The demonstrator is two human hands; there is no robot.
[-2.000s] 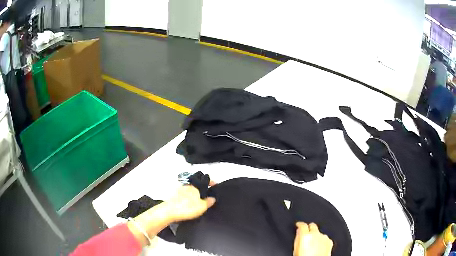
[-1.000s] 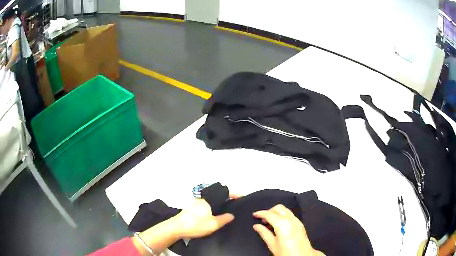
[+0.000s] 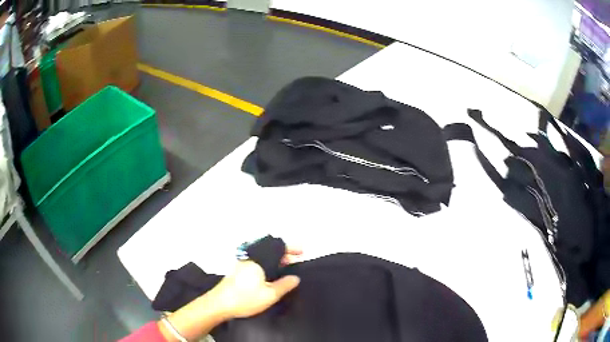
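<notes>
A black fabric bag (image 3: 374, 294) lies at the near edge of the white table, its rounded side facing away from me. My left hand (image 3: 257, 287) grips a bunched black part of this bag at its left end; a small shiny bluish piece shows beside the fingers, too blurred to name. A black fabric end (image 3: 184, 284) lies left of my wrist. My right hand is not in view. Thread snips (image 3: 528, 272) with a blue end lie on the table at the right.
Stacked black bags (image 3: 354, 143) lie behind. More black bags (image 3: 568, 220) with straps are heaped right, near an orange-brown object (image 3: 594, 319) at the edge. The white table (image 3: 200, 220) borders a floor with a green crate (image 3: 100, 167) and cardboard box (image 3: 100, 60).
My right hand was on the bag and has left the picture. The bag's front now lies smoother. My left hand still grips the bunched part. The view has shifted slightly.
</notes>
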